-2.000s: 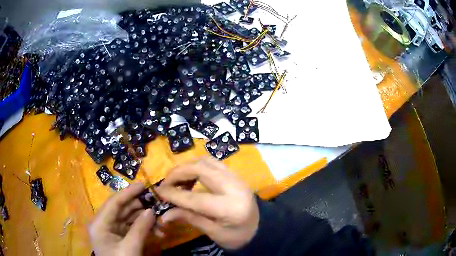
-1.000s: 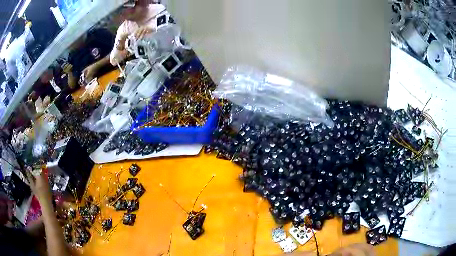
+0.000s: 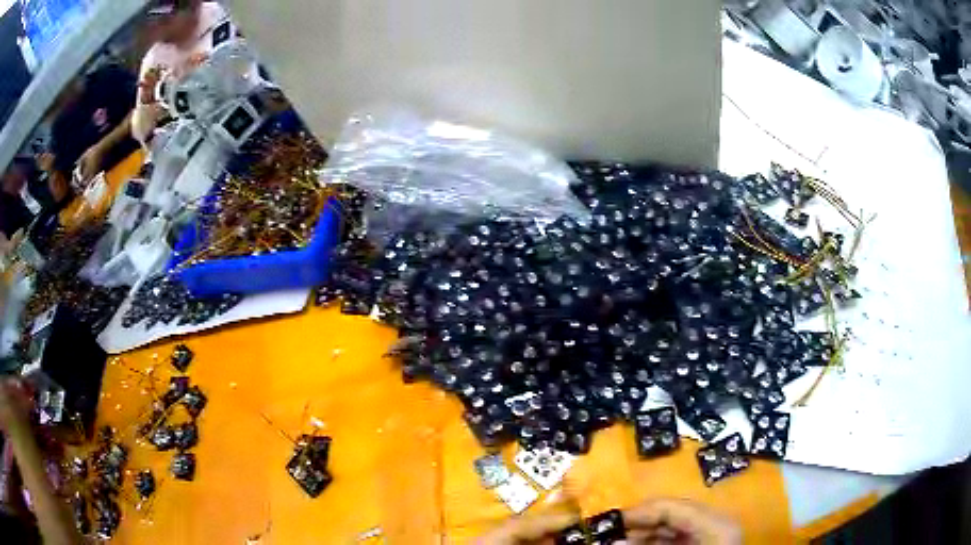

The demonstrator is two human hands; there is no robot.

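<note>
My left hand (image 3: 529, 526) and my right hand (image 3: 679, 525) are at the bottom edge, largely cut off. Between their fingertips are two small black pieces side by side, an LED board (image 3: 607, 526) at my right fingertips and a dark piece (image 3: 572, 534) at my left. Whether the two are joined cannot be told. The big heap of black LED boards (image 3: 596, 309) lies just beyond. Single LED boards (image 3: 656, 431) lie at its near edge. Boards showing their pale side (image 3: 544, 465) lie left of my hands. A wired board (image 3: 310, 465) lies further left.
A blue bin (image 3: 256, 273) of wired pieces stands left, with a clear bag (image 3: 453, 170) behind the heap. Wired boards (image 3: 804, 261) lie on the white sheet (image 3: 905, 319). A grey panel (image 3: 500, 75) stands behind. Another person (image 3: 176, 53) sits back left; a forearm shows at the left edge.
The view swung left, then partly back to the right. The hands, well in view at first, were nearly out of the picture a second ago and now show at the bottom with dark pieces.
</note>
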